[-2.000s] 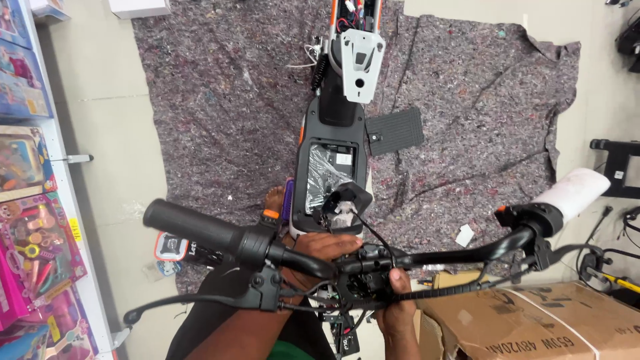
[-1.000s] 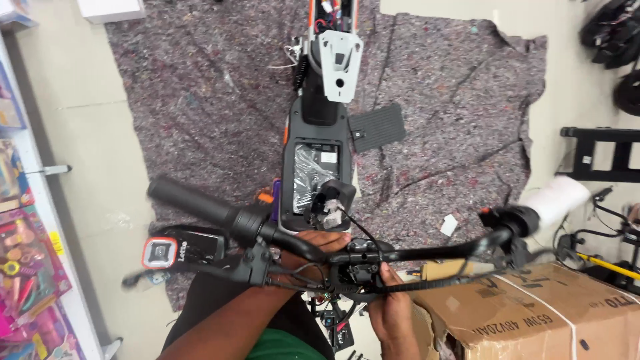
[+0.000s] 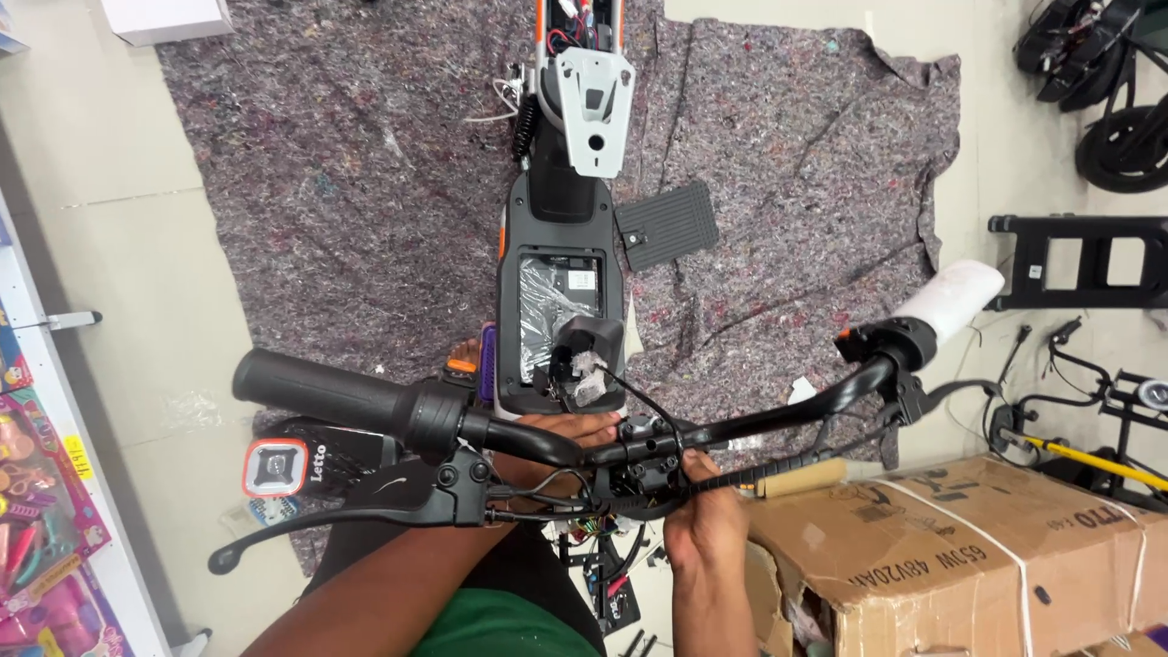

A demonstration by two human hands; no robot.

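Black handlebars (image 3: 785, 401) of an electric scooter cross the view, with a rubber grip and brake lever at left and a white-wrapped grip at right. My left hand (image 3: 561, 433) reaches under the bar at the stem clamp (image 3: 646, 449), its fingers partly hidden. Just right of the clamp, my right hand (image 3: 707, 511) has its thumb against the cables and its other fingers out of sight. Beyond them lies the scooter deck (image 3: 558, 237), its battery compartment uncovered and plastic film inside. A ribbed black cover (image 3: 669, 225) rests beside the deck.
A grey felt mat (image 3: 365, 228) lies under the scooter. At the lower right stands an opened cardboard box (image 3: 931, 557), with a black frame (image 3: 1049, 265) and a yellow bar beyond it. Shelves of packaged toys (image 3: 46, 511) line the left edge. A headlight (image 3: 276, 467) sits below the left grip.
The handlebars have shifted slightly against the deck. Both hands remain around the stem clamp. The view has moved a little.
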